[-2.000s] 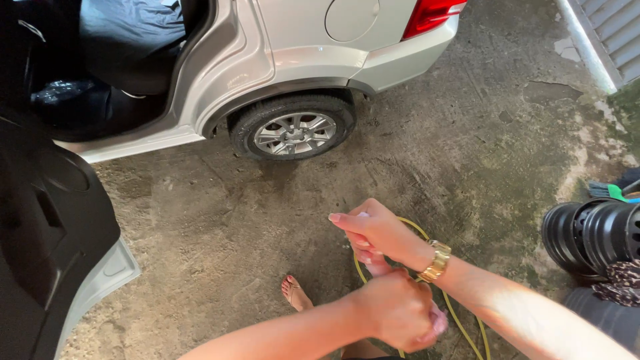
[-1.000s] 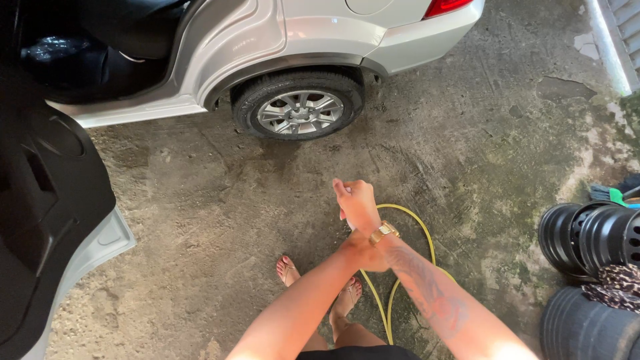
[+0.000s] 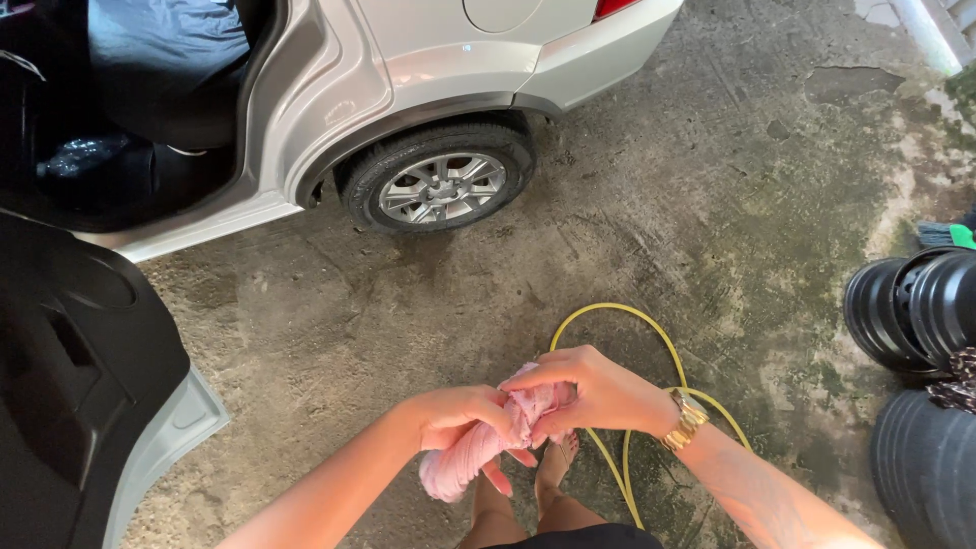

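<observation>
A twisted pink cloth (image 3: 469, 457) is held in front of my body, above my feet. My left hand (image 3: 465, 419) grips its middle, and one end bulges out below that hand. The upper end is between the thumb and fingers of my right hand (image 3: 598, 393), which has a gold watch (image 3: 686, 421) at the wrist. Beyond the hands is the rear wheel (image 3: 442, 187) of a white car (image 3: 457, 69). Part of the cloth is hidden by my fingers.
An open car door (image 3: 91, 366) stands at the left. A yellow hose (image 3: 663, 328) loops on the concrete floor beside my feet. Black steel wheel rims (image 3: 877, 313), a tire (image 3: 926, 457) and a green-and-gray brush (image 3: 962, 235) are at the right.
My hands were closed tightly together with the cloth mostly hidden; now they sit side by side and the twisted pink cloth shows plainly between them.
</observation>
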